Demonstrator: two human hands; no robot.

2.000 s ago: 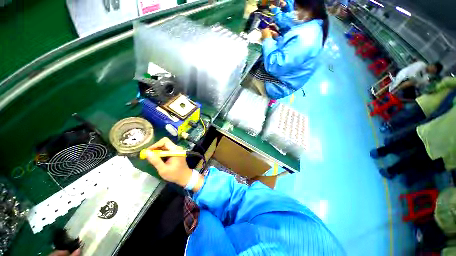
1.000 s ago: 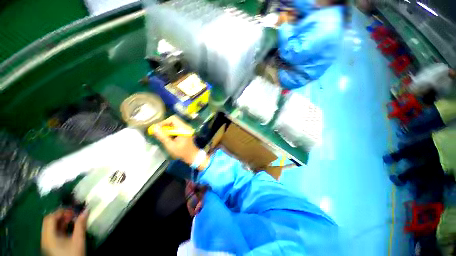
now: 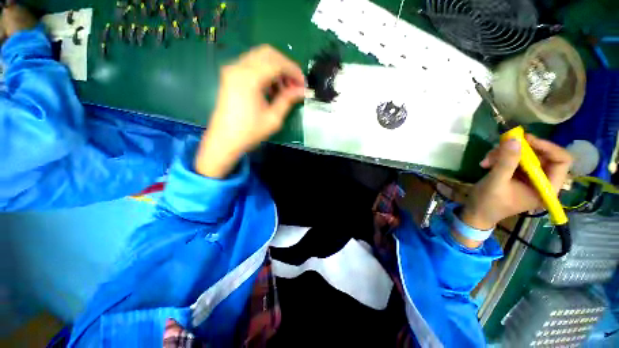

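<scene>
My right hand holds the yellow soldering iron, its tip pointing up and left over the right end of the perforated strip. My left hand is at the plate's left edge, thumb and forefinger pinched together. A small pale bit shows at the fingertips; I cannot tell if it is a held part. The pile of short black leads lies just right of these fingertips. The round part, dark with silver spots, lies flat on the white plate, touched by neither hand.
Solder ring and blue station stand at right. The fan guard lies beyond the strip. Soldered assemblies lie upper left. Another person's sleeve reaches in at left. Component trays sit lower right.
The view has swung down and left. My left hand, blurred and low before, now shows fully beside the black pile. The iron's shaft and tip now show clearly, still in my right hand.
</scene>
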